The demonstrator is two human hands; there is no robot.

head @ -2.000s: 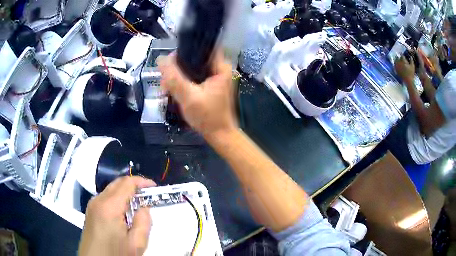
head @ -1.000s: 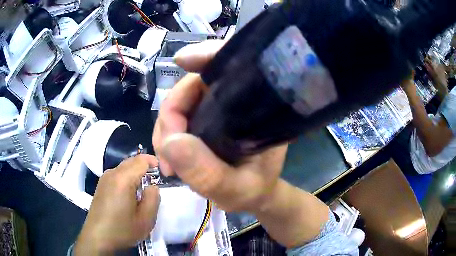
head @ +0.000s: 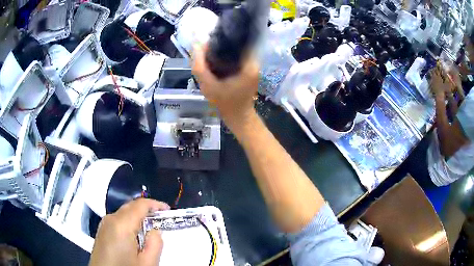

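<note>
My left hand grips the corner of a white mounting bracket at the bottom centre. A silvery metal piece lies along the bracket's end, beside my thumb and fingers. Yellow and black wires run down inside the bracket. My right hand is raised at the upper centre, closed around the thick black electric screwdriver, which is blurred. Its tip cannot be seen. The screwdriver is apart from the bracket. The grey-white screw feeder stands behind the bracket, left of my right forearm.
White-and-black camera units crowd the left side. More units lie at the right on printed sheets. A brown carton stands at the lower right past the bench edge. Another person's hands show at the far right.
The screwdriver came down close over the bracket and has since been lifted up and away in my right hand. The screw feeder is uncovered. My left hand still holds the bracket.
</note>
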